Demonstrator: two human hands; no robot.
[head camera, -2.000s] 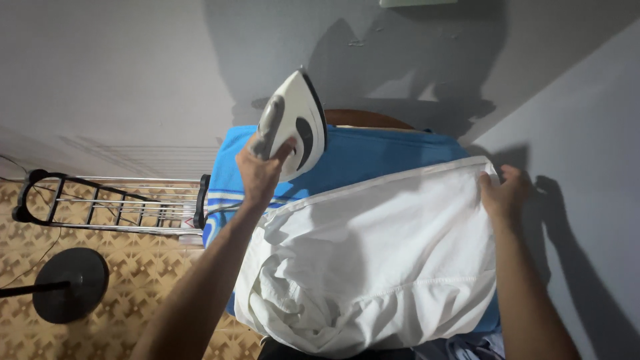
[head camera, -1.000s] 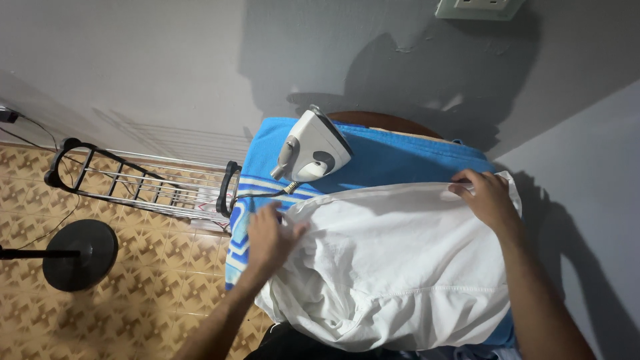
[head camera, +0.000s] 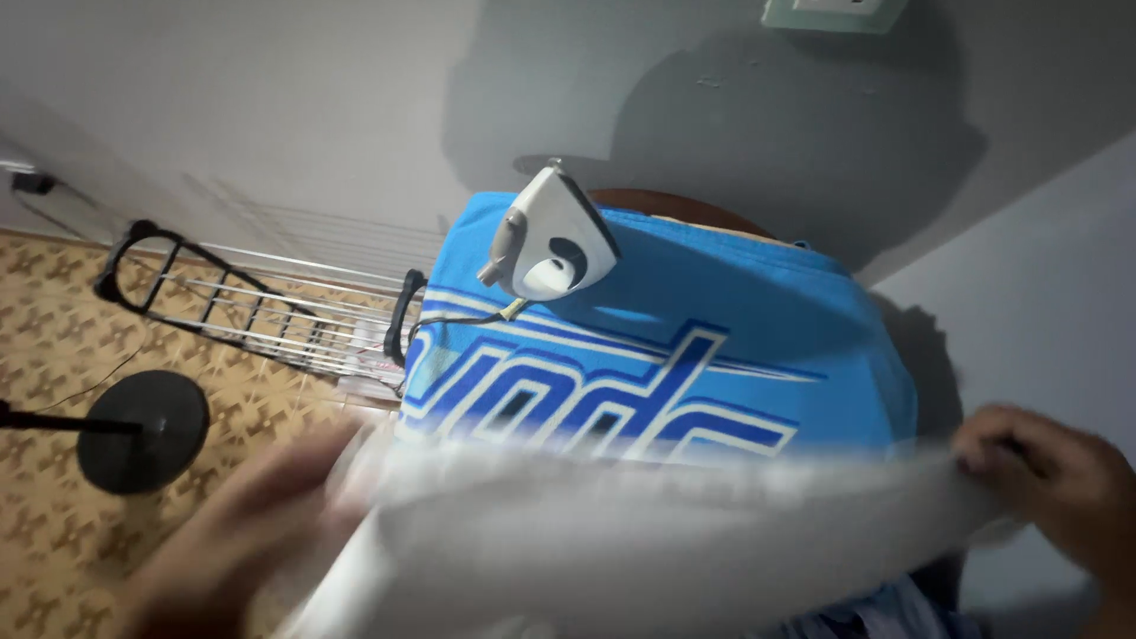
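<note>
A white cloth garment (head camera: 657, 532), blurred by motion, is stretched between my two hands across the near side. My left hand (head camera: 328, 470) grips its left end, partly hidden by blur and the fabric. Its right corner is pinched in my right hand (head camera: 1003, 453). Beyond the garment a blue towel (head camera: 754, 284) with white and dark blue patterning covers the round-edged table. A white and grey clothes iron (head camera: 559, 240) stands on its heel at the towel's back left, tip up, touched by neither hand.
A folding metal rack (head camera: 257, 311) lies left of the table, near the wall. The iron's cord (head camera: 457, 319) runs off the towel's left edge. A round black stand base (head camera: 146, 430) rests on the patterned floor. A wall outlet (head camera: 834, 11) is at the top right.
The iron, in my left hand two seconds ago, now stands released. The white garment, spread over the towel before, has been lifted and drawn toward me, uncovering the towel's pattern.
</note>
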